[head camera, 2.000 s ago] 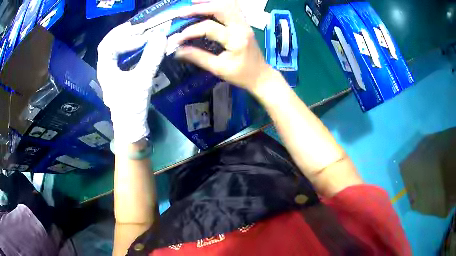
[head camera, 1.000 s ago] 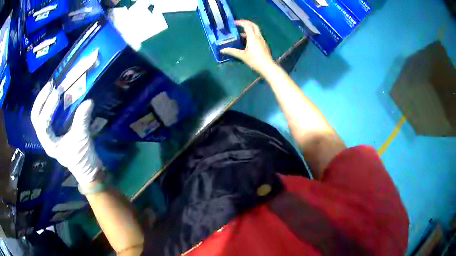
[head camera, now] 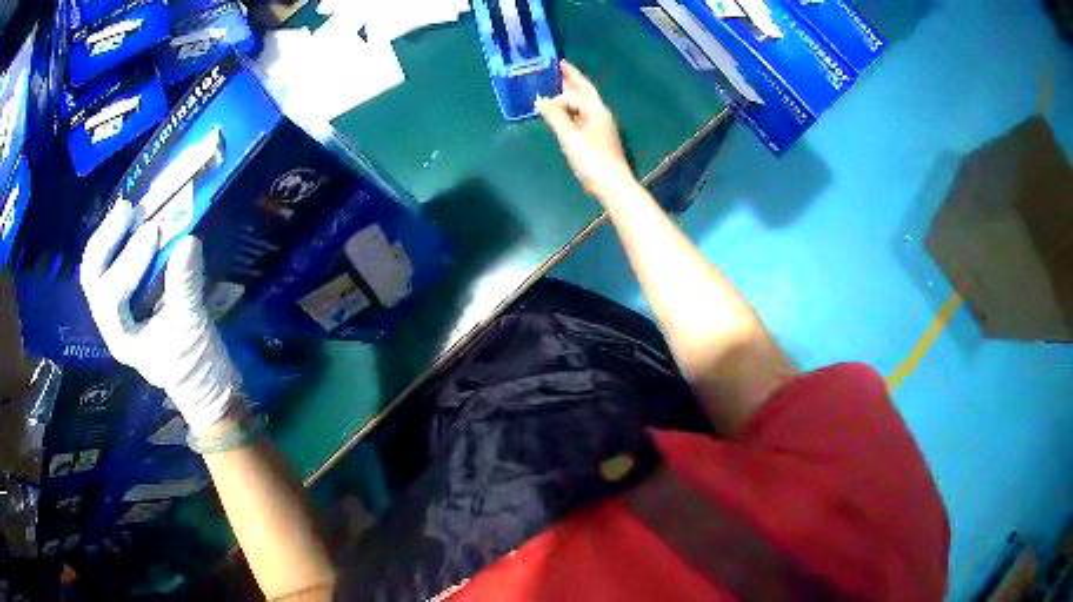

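Note:
A blue and black retail box (head camera: pixel 253 176) with "A4 Laminator" print stands tilted on the green bench at left. My left hand (head camera: pixel 159 312), in a white glove, grips its near left end, fingers and thumb spread over the printed panel. The small blue tape dispenser (head camera: pixel 518 71) lies near the bench's far side, cut by the top edge. My bare right hand (head camera: pixel 582 129) is at the dispenser's near right corner, thumb and fingertips close together. No strip of tape can be made out between them.
Loose white sheets (head camera: pixel 335 65) lie beyond the box. Blue boxes (head camera: pixel 118 118) are piled at far left. Printed boxes (head camera: pixel 782 71) stand in a row at the upper right, by the bench edge (head camera: pixel 518 288). A brown carton (head camera: pixel 1012 235) is on the blue floor at right.
My hands have parted; the left went to the box's left end and the right reached to the dispenser. Since one second ago, my right fingers have closed together from a wider grasp.

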